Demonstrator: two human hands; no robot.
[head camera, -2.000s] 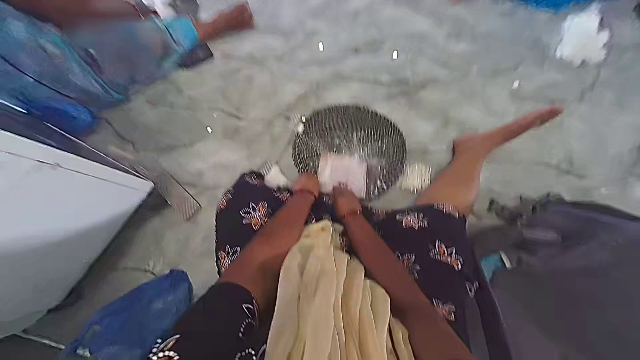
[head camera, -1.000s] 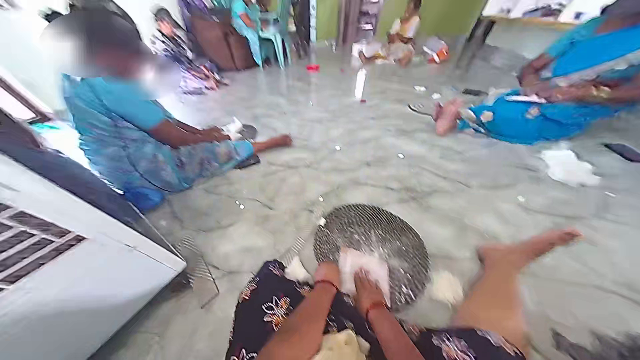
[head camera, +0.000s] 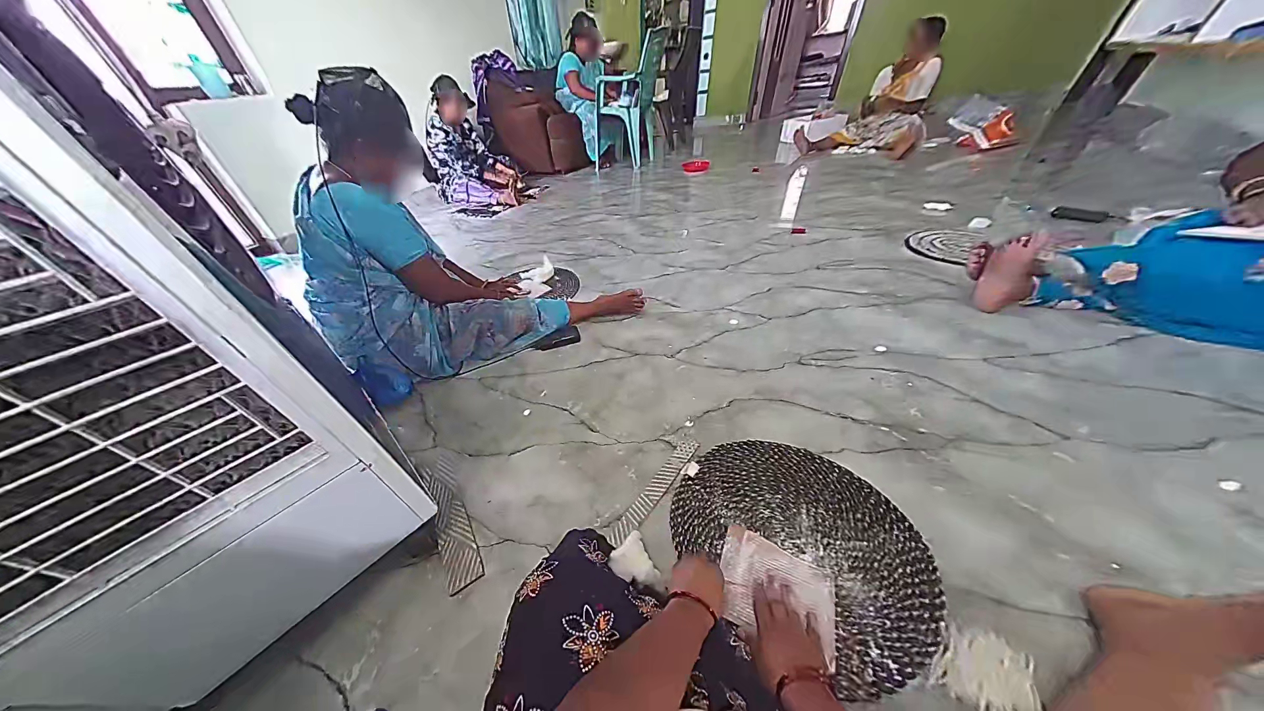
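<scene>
A round braided mat (head camera: 869, 533), dark and dusted with white, lies on the floor before my crossed or bent legs. On its near left part rests a flat pale ribbed piece (head camera: 775, 573), whose material I cannot tell. My right hand (head camera: 787, 622) lies spread on top of this piece. My left hand (head camera: 698, 581) is curled at its left edge; its fingertips are hidden, so a hold cannot be made out. A white fluffy tuft (head camera: 635, 561) sits left of my left hand, and a cream fibrous clump (head camera: 987, 671) is at the mat's lower right.
A white cabinet-like unit with a grille (head camera: 296, 553) stands at the left. Patterned strips (head camera: 456, 528) lie beside it. A person in blue (head camera: 365, 227) sits ahead on the left, another person's feet (head camera: 1007, 272) extend from the right, and several people sit farther back.
The view has tilted up from the floor to the room. My right hand now lies flatter and more spread on the pale piece.
</scene>
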